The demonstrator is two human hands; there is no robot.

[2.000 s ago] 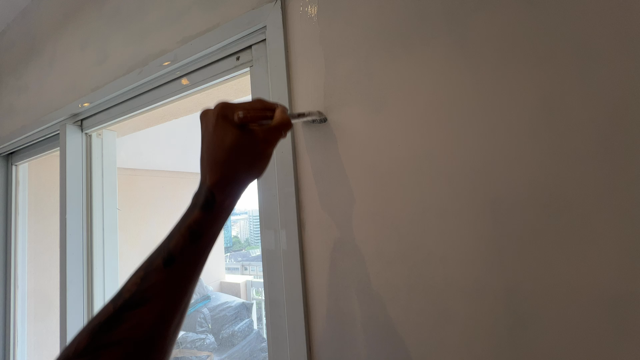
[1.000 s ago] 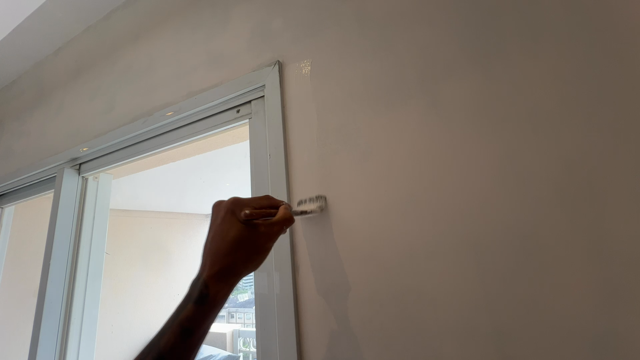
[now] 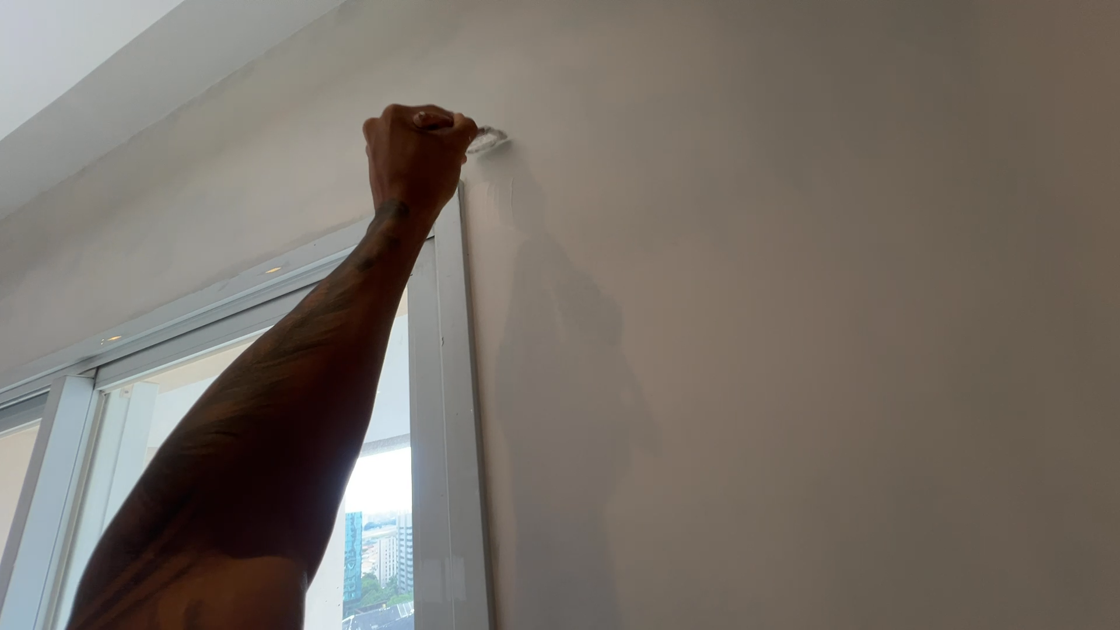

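My left hand [image 3: 420, 157] is raised high at the end of an outstretched arm, closed around a paintbrush. The brush's bristles [image 3: 490, 140] rest against the beige-grey wall [image 3: 787, 350], just above and right of the window frame's upper corner. Most of the handle is hidden in the fist. Below the bristles, a small wet-looking streak [image 3: 506, 197] marks the wall. My right hand is out of view.
A light grey window frame [image 3: 451, 437] runs down beside the wall, with glass panes and city buildings [image 3: 385, 551] beyond. A white ceiling edge [image 3: 131, 79] crosses the upper left. The arm's shadow falls on the wall.
My left hand has moved up along the wall with the brush, from beside the window frame to above its corner. The view has shifted.
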